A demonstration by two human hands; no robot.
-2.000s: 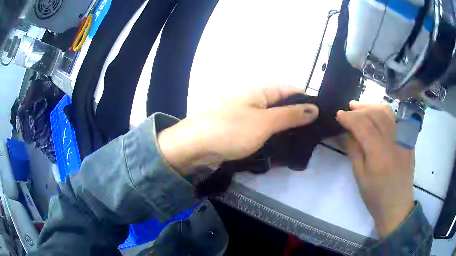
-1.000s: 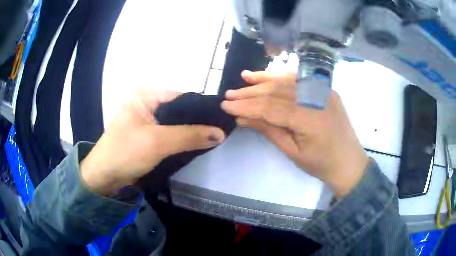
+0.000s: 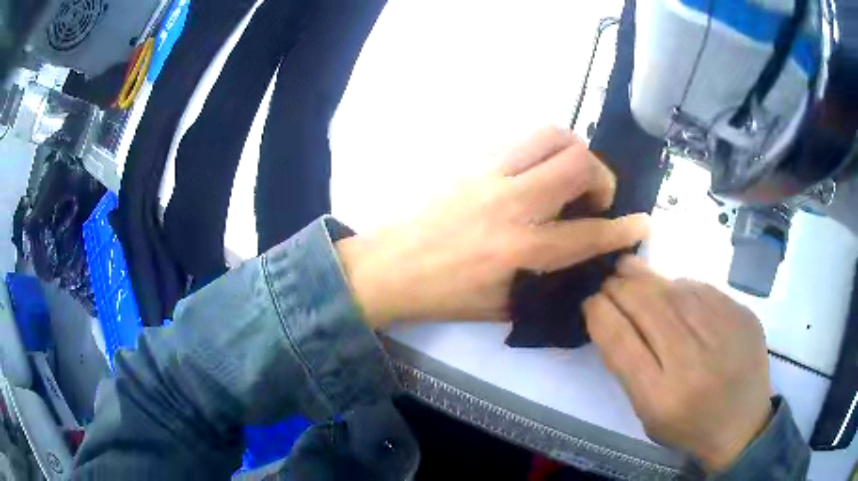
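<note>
The black fabric strip [image 3: 555, 305] lies on the white table left of the presser foot area, its near end short and flat between my hands. It runs up past the sewing machine head [image 3: 720, 89]. My left hand [image 3: 489, 230] is over the strip with its thumb and fingers pinching it. My right hand [image 3: 682, 352] is at the strip's right edge with its fingertips on the fabric; its fingertips are close to my left thumb. The needle is hard to make out under the head. A translucent stub [image 3: 757, 252] hangs right of the foot.
Several dark strips [image 3: 293, 141] lie side by side at left. Yellow scissor loops [image 3: 136, 73] are at upper left. A ruler [image 3: 489, 409] runs along the front edge. A blue crate [image 3: 111, 272] and dark shiny bundle [image 3: 61, 211] are at far left. The phone's edge [image 3: 839, 404] shows at right.
Since one second ago the view has swung left. The fabric bunched in my left hand now shows as a short end lying on the table. My right hand has moved down from the foot.
</note>
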